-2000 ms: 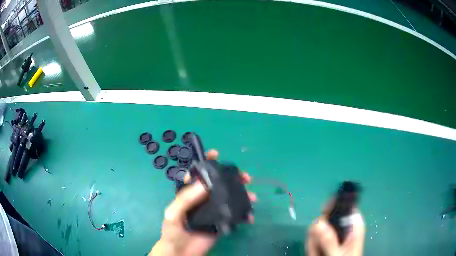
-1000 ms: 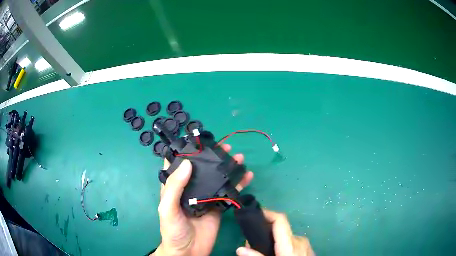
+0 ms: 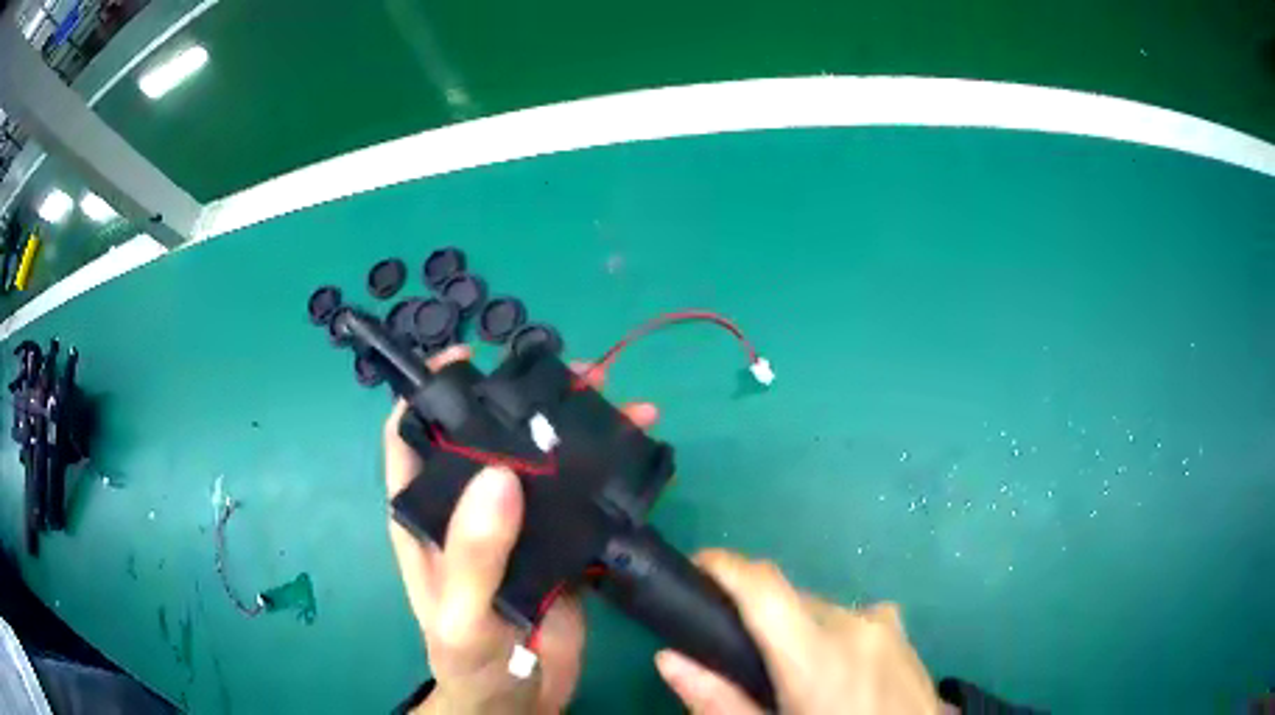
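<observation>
My left hand (image 3: pixel 483 559) holds a black blocky housing (image 3: pixel 559 482) from below and the left, thumb on its face. A black slotted shaft (image 3: pixel 385 349) points up and left from it. My right hand (image 3: pixel 825 643) grips a black handle tube (image 3: pixel 685 608), whose upper end meets the housing's lower right side; whether it is seated I cannot tell. Red lead wires (image 3: pixel 685 316) with a white connector (image 3: pixel 761 372) reach out to the right. Another white connector (image 3: pixel 543 432) lies over the housing, and a third (image 3: pixel 523 661) hangs below it.
Round black caps (image 3: pixel 435 320) lie loosely piled behind the housing. Several black units (image 3: pixel 49 433) are grouped at far left. A loose wire (image 3: pixel 228 559) lies at lower left. A white rail (image 3: pixel 671 112) with a post (image 3: pixel 91 133) borders the conveyor belt; a yellow cylinder (image 3: pixel 27 261) is beyond it.
The handle tube has moved up and left so its end meets the housing. The housing has turned slightly and shifted left. The view has shifted, with the rail higher in the picture.
</observation>
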